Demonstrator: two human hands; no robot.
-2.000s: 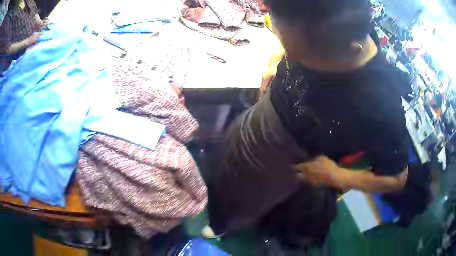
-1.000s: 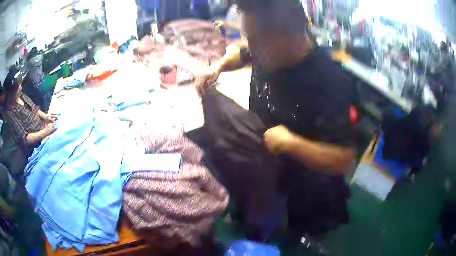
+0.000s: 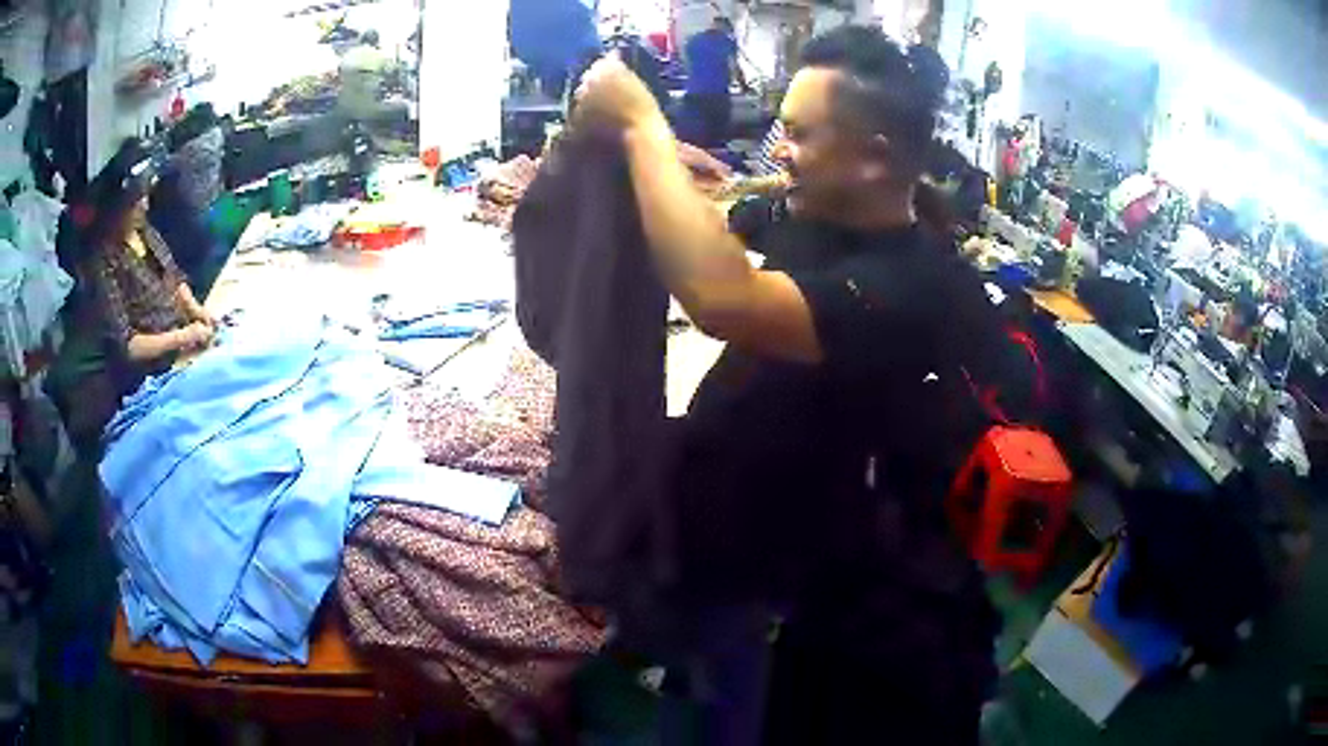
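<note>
Neither of my hands is in view. A person in a black T-shirt (image 3: 874, 335) stands in front of me at the table and holds up a dark grey-brown garment (image 3: 597, 335), gripped at its top. It hangs down in front of the table's edge. Tweed garment pieces (image 3: 452, 583), pink-red and white flecked, lie over the table's near edge, partly behind the dark garment. Light blue garment pieces (image 3: 240, 481) lie to their left, with one flat panel across the tweed.
The worktable (image 3: 321, 306) has a pale top and a wooden edge. A person in a checked shirt (image 3: 146, 284) is at its left side. A red plastic stool (image 3: 1015, 496) stands on the green floor at the right. Sewing tables (image 3: 1143, 386) run along the right. More people are at the back.
The view has tilted up and shows more of the room. The person in black has raised the dark garment from waist level to head height. The red stool has come into view.
</note>
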